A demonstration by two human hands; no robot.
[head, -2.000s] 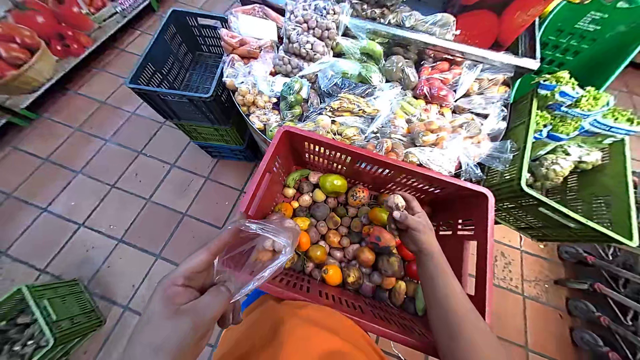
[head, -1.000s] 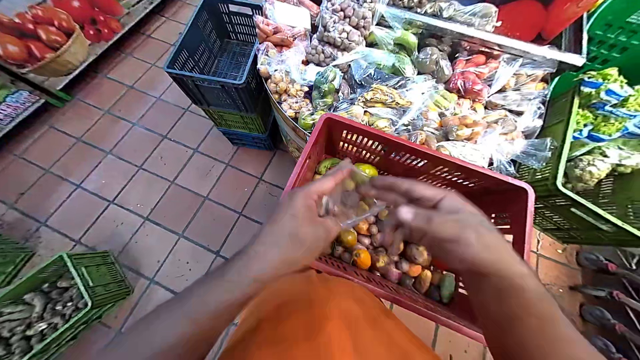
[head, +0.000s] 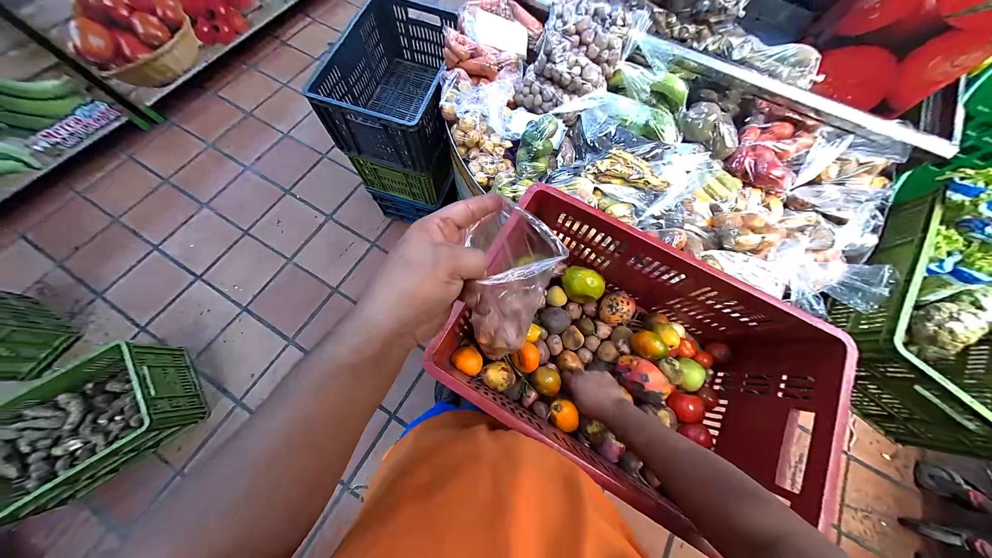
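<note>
My left hand (head: 434, 271) grips the rim of a clear plastic bag (head: 508, 306), which hangs with its mouth spread and small roundish produce in its lower part. The bag is over the left end of a red plastic crate (head: 775, 341). Inside the crate lie small brown tubers (head: 572, 337), orange fruits (head: 564, 415), red tomatoes (head: 687, 407) and a yellow-green fruit (head: 583, 284). My right hand (head: 597, 395) reaches down among the produce, its fingertips hidden, so what it holds cannot be told.
Bagged vegetables (head: 620, 167) are heaped behind the red crate. Stacked crates, the top one dark blue (head: 380, 85), stand at back left. A green crate of knobbly roots (head: 167, 387) is at lower left, another green crate with leafy produce (head: 914, 364) at right.
My hands, together at the bag a second ago, have parted. My left hand has moved left with the bag; my right hand has gone down into the produce.
</note>
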